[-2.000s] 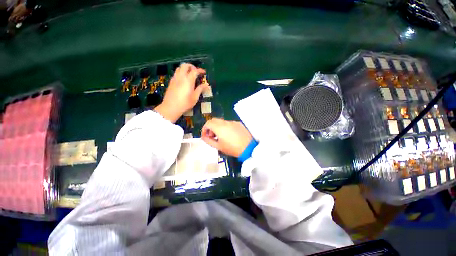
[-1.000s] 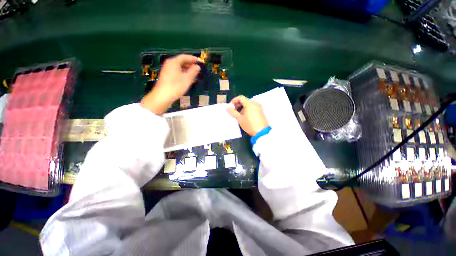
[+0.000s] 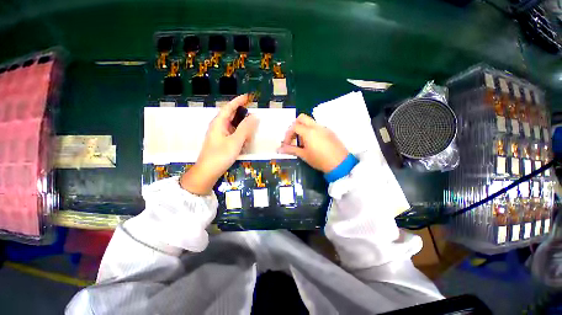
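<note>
A clear blister tray [image 3: 285,58] lies in front of me with rows of small modules. Those at the back show black faces [image 3: 200,85]; those at the front show pale faces [image 3: 261,197]. A white liner sheet [image 3: 175,130] lies across the tray's middle. My left hand [image 3: 227,136] holds a black module [image 3: 240,115] with an orange tail between thumb and fingers, above the sheet. My right hand [image 3: 315,145] is at the sheet's right end, fingertips pinched together; whether it grips anything is hidden. A blue band [image 3: 342,168] is on the right wrist.
Right of the tray are slanted white sheets [image 3: 370,154], a round mesh-topped device [image 3: 423,128] in clear wrap and a thick stack of clear trays [image 3: 468,160] crossed by a black cable. A tray of pink pieces [image 3: 21,147] and a beige strip [image 3: 85,151] are at left.
My left hand has come back from the tray's rear rows to the sheet with a module. The liner sheet now lies straight across the tray. My right hand stays near its right end.
</note>
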